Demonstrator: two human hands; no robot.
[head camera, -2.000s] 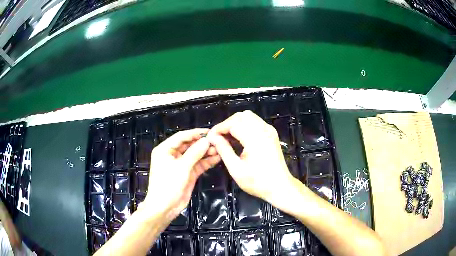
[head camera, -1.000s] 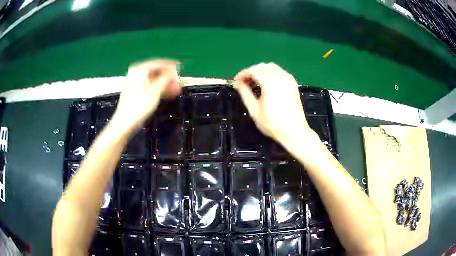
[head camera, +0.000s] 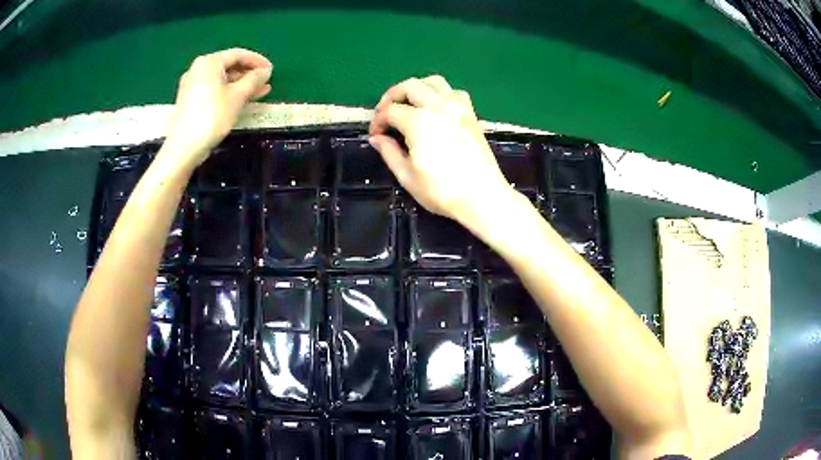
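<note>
A large glossy black tray (head camera: 365, 305) with rows of rectangular pockets lies in front of me. My left hand (head camera: 216, 94) is beyond the tray's far edge, over the pale rail and green belt, fingers curled with a gap to the thumb; no object shows in it. My right hand (head camera: 437, 144) is over the tray's far edge, palm down, thumb below the bent fingers; whether a small part is between them cannot be told. A pile of small dark components (head camera: 730, 362) lies on the tan cardboard sheet (head camera: 711, 296) to the right.
The green conveyor belt (head camera: 540, 81) runs beyond the pale rail (head camera: 671, 186), with a small yellow piece (head camera: 664, 97) on it. Tiny pale rings (head camera: 82, 235) lie left of the tray; a few more show beside the cardboard. A pale upright stands at the right.
Both hands have moved from together over the tray's middle to apart at its far edge, the left further over the belt. The view has shifted, so the tray appears further left.
</note>
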